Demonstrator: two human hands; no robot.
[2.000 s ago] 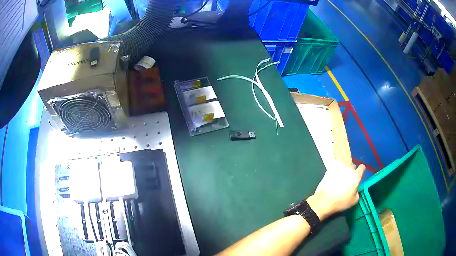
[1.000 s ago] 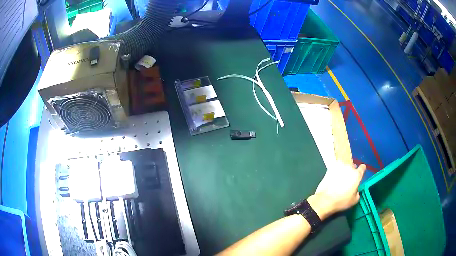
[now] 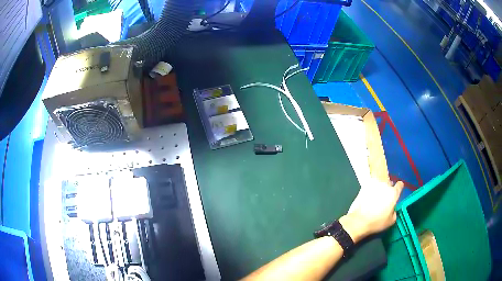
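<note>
Two white power adapters [image 3: 113, 198] glare side by side in the dark recessed fixture [image 3: 175, 219] at lower left, their white cables [image 3: 116, 249] trailing down out of the picture. My right hand [image 3: 377, 208], bare with a dark watch on the wrist, lies at the near end of the open carton [image 3: 352, 140] at the bench's right edge. Its fingers are bent over the carton's side and partly hidden, so I cannot tell if they grip it. My left hand is not in view.
On the green mat [image 3: 264, 203] lie a clear sample case [image 3: 223, 118], a black USB drive [image 3: 268, 149] and white forked tubing [image 3: 294, 104]. A fan box [image 3: 91, 82] and a reddish-brown block [image 3: 161, 99] stand at left. A green crate [image 3: 451, 219] is beside the carton.
</note>
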